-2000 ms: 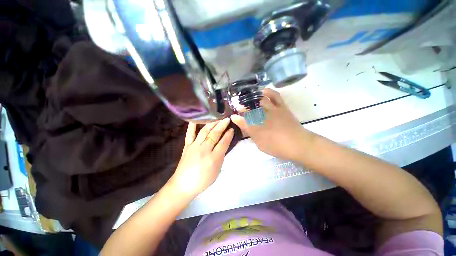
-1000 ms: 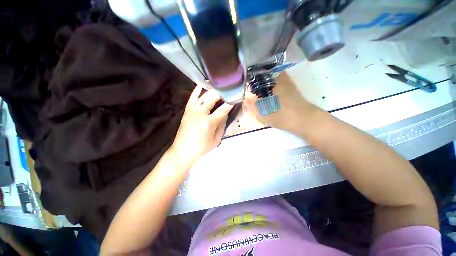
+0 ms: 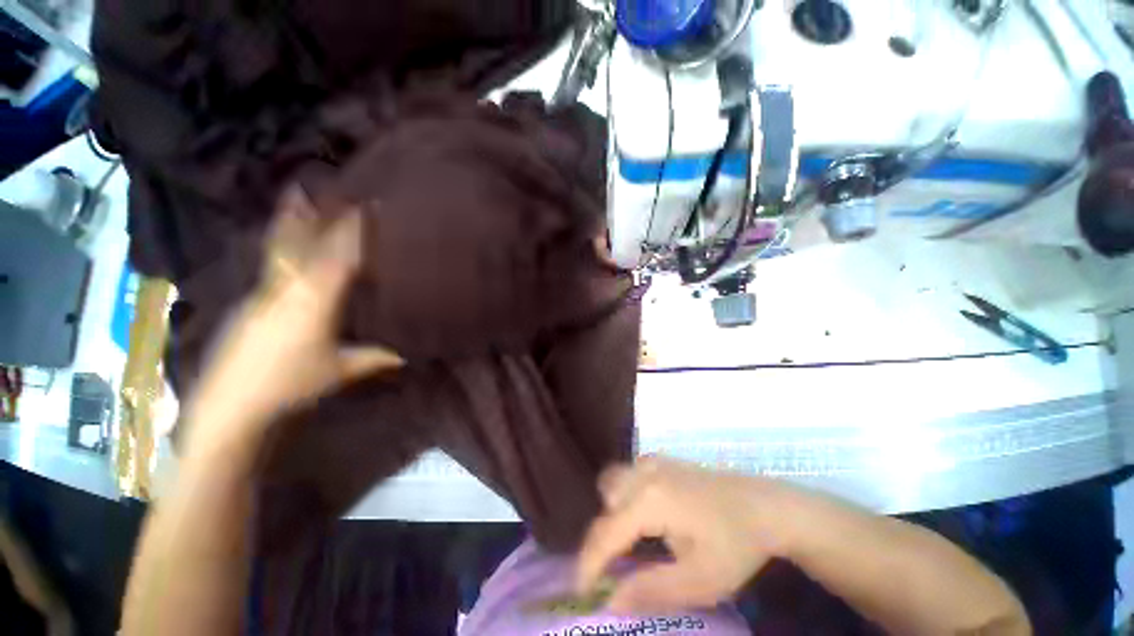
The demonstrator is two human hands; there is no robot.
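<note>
The dark brown garment (image 3: 460, 236) lies bunched over the left of the white table and hangs over its front edge. Its right edge runs to the presser foot area of the sewing machine (image 3: 696, 180). My left hand (image 3: 305, 298) is blurred, on top of the cloth at the left, with thumb and fingers apart. My right hand (image 3: 672, 528) is at the table's front edge, fingers curled beside the lower right end of a folded strip of the cloth; whether it grips the cloth is unclear.
Thread snips (image 3: 1017, 328) lie on the table at the right. A grey knurled knob (image 3: 734, 307) sits right of the needle area. A ruler scale (image 3: 920, 454) runs along the table's front edge. A grey box (image 3: 40, 286) stands at far left. Another person's arm shows at lower left.
Both hands have left the needle area. My left hand moved left onto the cloth, my right hand down to the front edge. The cloth has shifted and spread; the view now shows more of the machine.
</note>
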